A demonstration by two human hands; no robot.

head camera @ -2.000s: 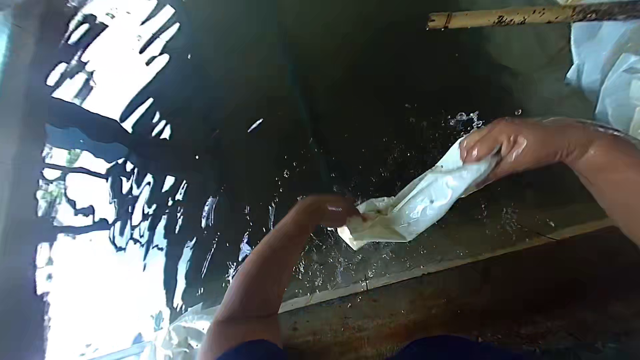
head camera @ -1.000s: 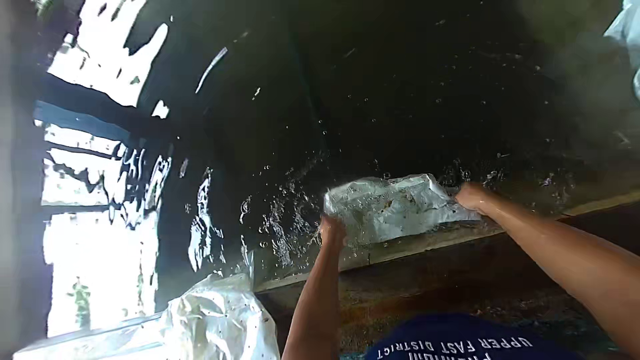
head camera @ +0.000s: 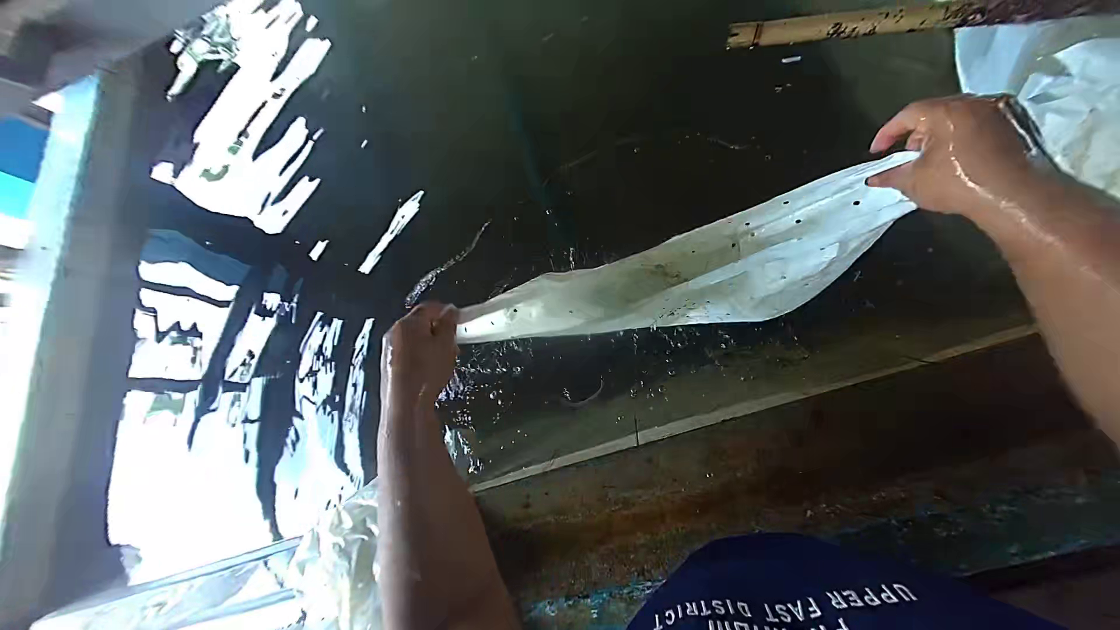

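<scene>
A wet white plastic sheet or bag (head camera: 700,271) with small dark holes or specks is stretched between my two hands, above the dark water of a tank (head camera: 595,114). My left hand (head camera: 424,337) grips its left end in a fist, lower in the view. Higher up at the right, my right hand (head camera: 945,157) pinches the other end between thumb and fingers. Drops fall from the plastic and splash around its lower edge.
The tank's rim (head camera: 744,416) runs along the near side. More white plastic (head camera: 337,560) lies crumpled at the lower left, and another white sheet (head camera: 1076,105) is at the upper right. A bamboo pole (head camera: 840,26) spans the top right. A pale post (head camera: 70,350) stands at far left.
The plastic was low at the water near the rim a second ago; now it is raised and pulled out long. My right hand has moved up. The view has shifted.
</scene>
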